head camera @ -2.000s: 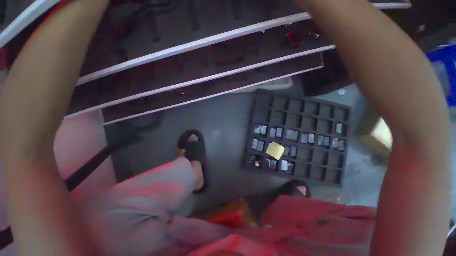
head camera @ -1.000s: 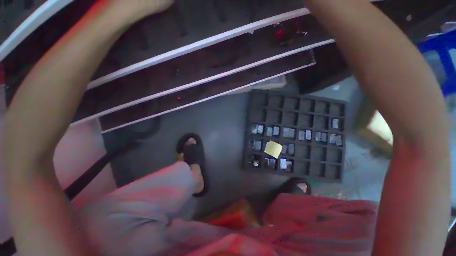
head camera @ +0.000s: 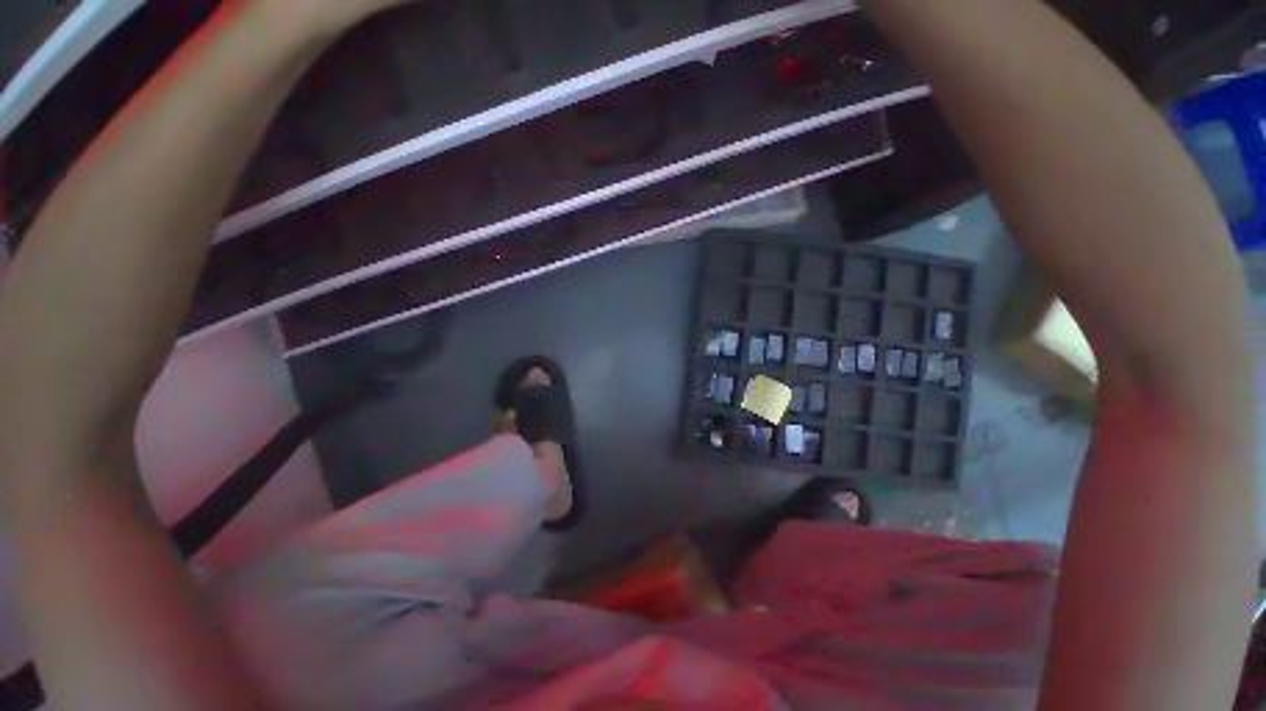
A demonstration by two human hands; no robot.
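Note:
Both my forearms reach up over the rack shelves, and both hands are cut off by the top edge of the picture. What they hold cannot be seen. The rack shelf (head camera: 555,100) has a white front edge, with lower tiers beneath it. The dark compartment tray (head camera: 855,286) lies on the floor right of centre. Several small electronic devices (head camera: 857,358) sit in its pockets, mostly in the middle and lower-left ones. A pale yellow sticky note (head camera: 766,399) lies over the tray.
My sandalled feet (head camera: 542,417) are on the grey floor beside the tray. A pale box (head camera: 1058,338) stands right of the tray, partly behind my right forearm. A blue plastic crate or stool (head camera: 1229,139) is at the upper right. A black cable or hose (head camera: 257,472) runs along the left panel.
My left arm has moved right and up compared with two seconds ago, and slightly back left since one second ago. The view has shifted a little. The tray's contents look the same.

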